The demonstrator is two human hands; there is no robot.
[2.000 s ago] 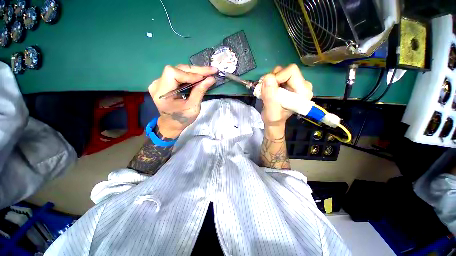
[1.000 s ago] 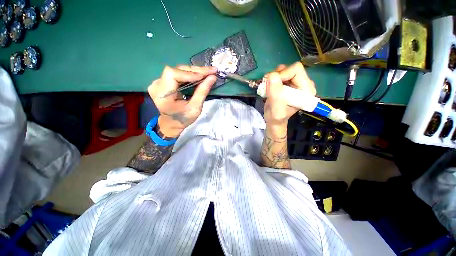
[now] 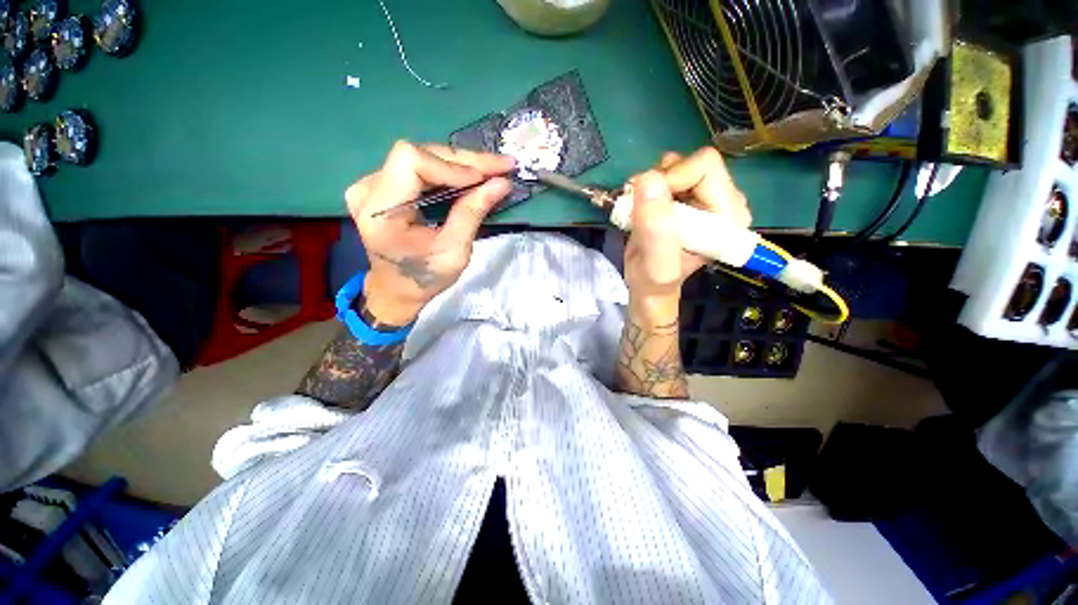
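Observation:
A round module with a white face sits on a dark square pad on the green mat. My left hand holds slim tweezers between thumb and fingers, its fingertips at the module's near left edge. My right hand grips the white soldering iron with its blue band. The iron's thin metal tip reaches the module's near edge. The tweezer tips are hidden by my left fingers, so I cannot tell what they touch.
Dark shiny modules stand at the far left. A loose solder wire lies behind the pad, near a cream tub. A fan, a yellow block and a white tray are on the right. A grey sleeve is at left.
My left hand and the tweezers have shifted slightly and turned a little. The soldering iron's handle has moved slightly right compared with the oldest frame. The module and pad stay in place.

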